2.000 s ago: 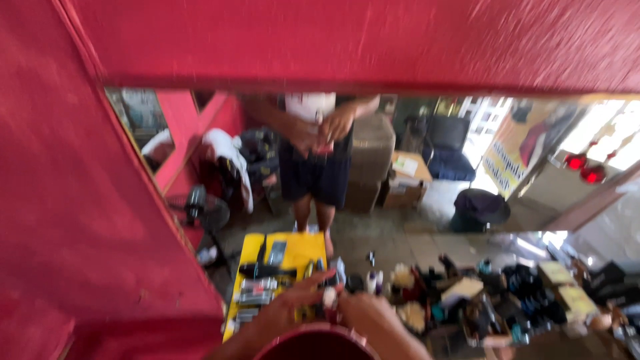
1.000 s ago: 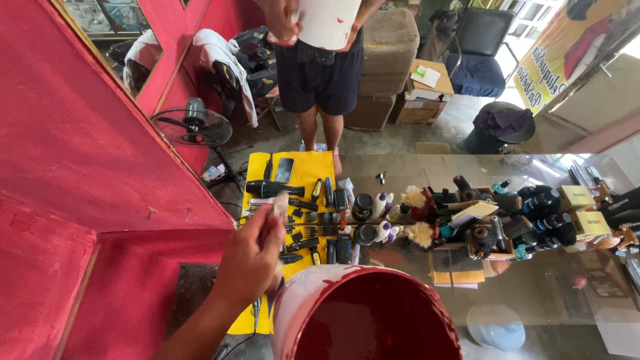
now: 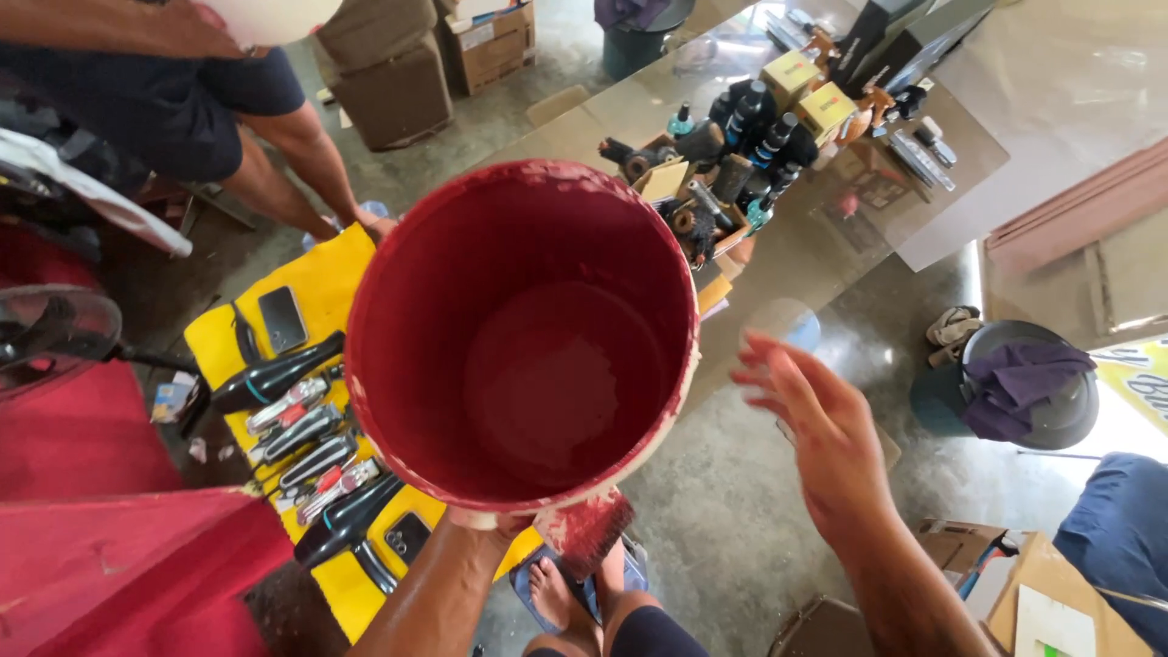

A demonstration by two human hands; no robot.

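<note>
My left hand [image 3: 493,529], mostly hidden below the rim, holds a paint bucket [image 3: 538,365] tilted so its inside shows red paint coating the walls and bottom. A paintbrush with red-coated bristles [image 3: 593,534] sticks out under the bucket near that hand; whether the same fingers hold it I cannot tell. To the right of the bucket, my right hand [image 3: 812,420] is raised with fingers apart and nothing in it.
On a yellow cloth [image 3: 338,602] at left lie a hair dryer [image 3: 278,372], several clippers [image 3: 315,461] and a phone [image 3: 283,319]. A mirror [image 3: 675,100] reflects bottles [image 3: 748,105]. A fan [image 3: 55,338] stands far left; a lidded bin [image 3: 1027,383] is at right.
The bucket has come up to the middle of the view. The hand seen left of it a second ago is no longer there. My right hand now shows at right, empty. The view has turned considerably.
</note>
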